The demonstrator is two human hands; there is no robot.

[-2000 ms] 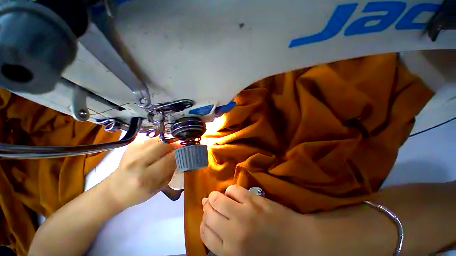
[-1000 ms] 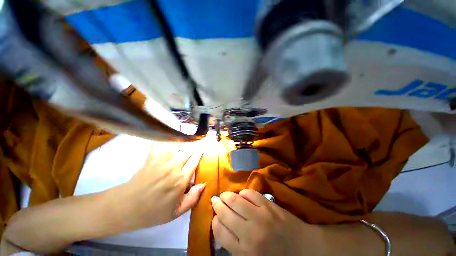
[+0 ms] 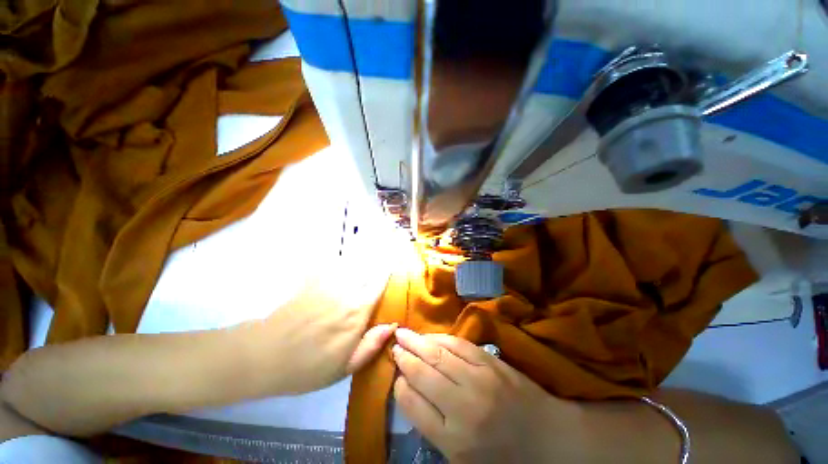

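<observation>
The rust-brown garment piece [image 3: 590,308] lies bunched right of the needle area, partly under the machine arm. A narrow band [image 3: 368,417] of the same colour runs from the bright needle area down over the front table edge. My left hand [image 3: 336,317] lies flat on the band's left side, its fingers washed out by the lamp, thumb at the band. My right hand [image 3: 463,390] holds the cloth at the band's right edge, its fingertips touching my left thumb. A small round metal piece [image 3: 491,350] shows at my right hand. The needle and presser foot are lost in glare.
The white sewing machine [image 3: 563,181] with blue stripe stands above the hands, with a ribbed grey knob [image 3: 479,278] just over the cloth. A rust-brown pile [image 3: 136,118] with strap-like ends covers the left. A measuring strip [image 3: 263,446] runs along the front edge.
The view has shifted, showing more of the left pile and the machine farther right. My left thumb has come closer to my right fingertips. My right hand stays on the cloth.
</observation>
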